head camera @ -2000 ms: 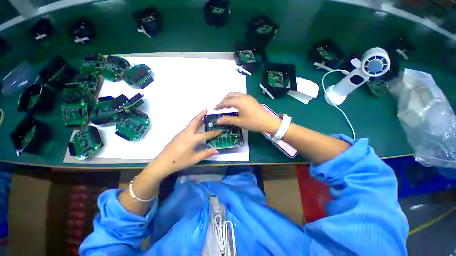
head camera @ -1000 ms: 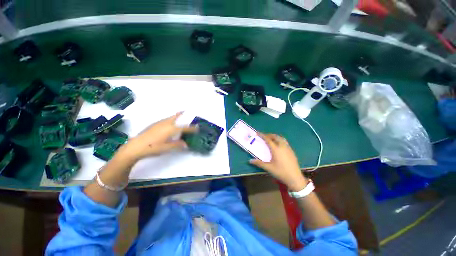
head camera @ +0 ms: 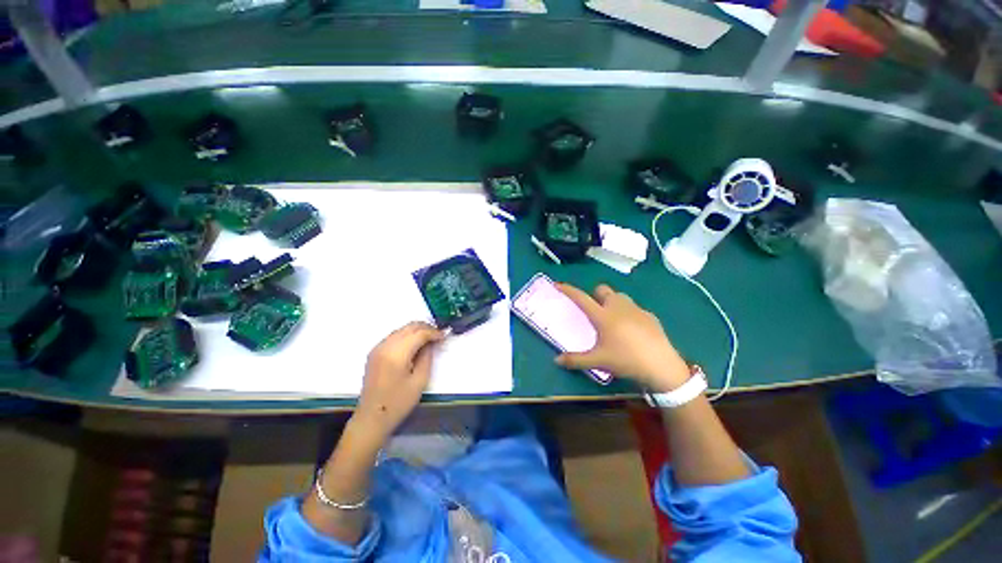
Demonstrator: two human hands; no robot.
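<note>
A fitted unit [head camera: 459, 288], a black housing with a green board inside, lies tilted on the right part of the white work sheet [head camera: 363, 236]. My left hand [head camera: 398, 372] pinches with its fingertips at the unit's near left corner; what exactly lies between them is too small to tell. A smartphone [head camera: 555, 315] with a lit pinkish-white screen lies slanted on the green bench, just right of the sheet. My right hand [head camera: 626, 343] grips its right side, fingers at the far edge and thumb at the near edge.
Several green boards [head camera: 266, 319] and black housings [head camera: 68, 258] crowd the left. More units [head camera: 567, 228] stand along the back and right, beside a white pad [head camera: 620, 247]. A white fan [head camera: 720, 214] with a cable and a plastic bag [head camera: 906, 291] are right.
My right hand has gone from the unit to the smartphone. My left hand has drawn back from over the unit to its near left corner. The unit sits farther from the sheet's near edge.
</note>
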